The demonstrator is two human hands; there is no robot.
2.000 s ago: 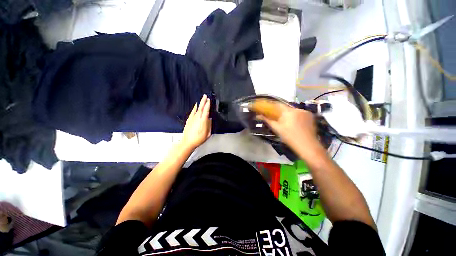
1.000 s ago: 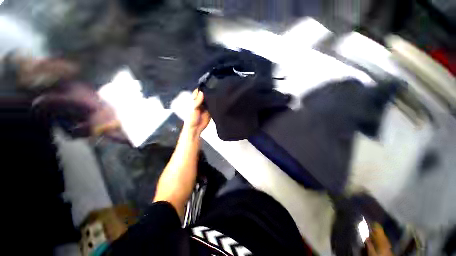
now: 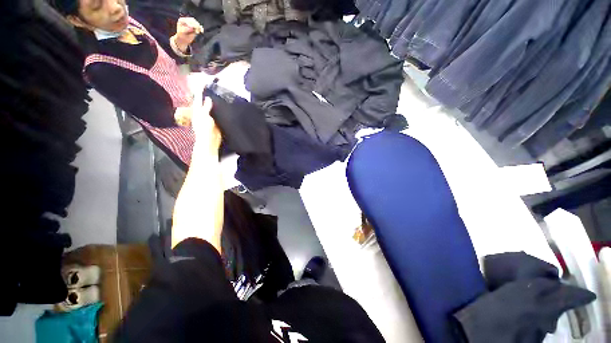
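My left hand [image 3: 209, 124] is stretched out to the upper left and grips the edge of a dark garment [image 3: 244, 130], which hangs from it in front of the co-worker. The blue pressing board [image 3: 415, 221] shows its bare rounded end. Another dark garment [image 3: 522, 295] lies crumpled over the board's near right part. A large garment pile [image 3: 321, 74] lies beyond the rounded end. My right hand is out of the picture, and so is the iron.
A person in a red-checked apron [image 3: 167, 80] stands at the upper left. Hanging blue-grey garments [image 3: 496, 60] fill the upper right. The white table [image 3: 455, 147] surrounds the board. Dark garments [image 3: 40, 154] hang at the left, above a cardboard box [image 3: 124, 278] and a teal item [image 3: 70, 326].
The view has swung left. The dark garment has come off the board's rounded end and is held out at the left in my left hand. My right hand has left the picture.
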